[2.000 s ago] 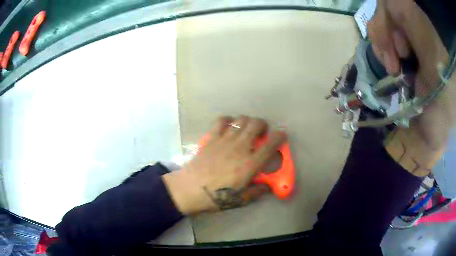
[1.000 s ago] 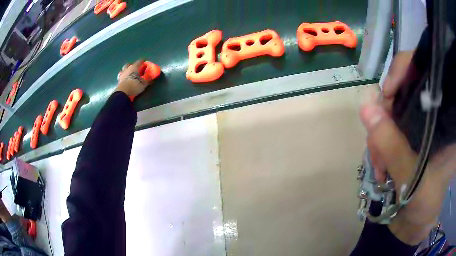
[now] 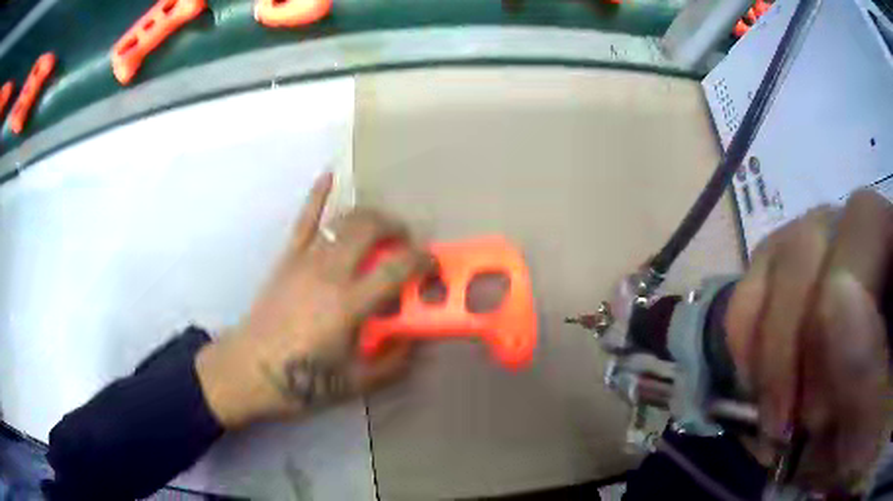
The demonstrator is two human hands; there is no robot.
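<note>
An orange controller-shaped housing (image 3: 446, 315) lies over the beige board, its two short legs towards me. My left hand (image 3: 328, 303) grips its left end and covers that part. My right hand (image 3: 818, 342), blurred, is shut on the electric screwdriver (image 3: 690, 342) at the right. The driver lies nearly level. Its nose (image 3: 587, 320) points left at the housing, a short gap from its right edge. A dark screw feed hose (image 3: 720, 186) runs from the head to the upper right. I cannot tell whether a screw is in the nose.
The bench has a white sheet (image 3: 176, 235) at left and a beige board (image 3: 529, 147) at right. Behind a grey rail (image 3: 441, 47), the green conveyor (image 3: 392, 20) carries several orange housings. A white-grey box (image 3: 813, 108) with buttons stands at the upper right.
My left hand has come back from the conveyor to the board and now holds a housing there. The screwdriver has turned its nose to the left, near the housing. The view has tilted down.
</note>
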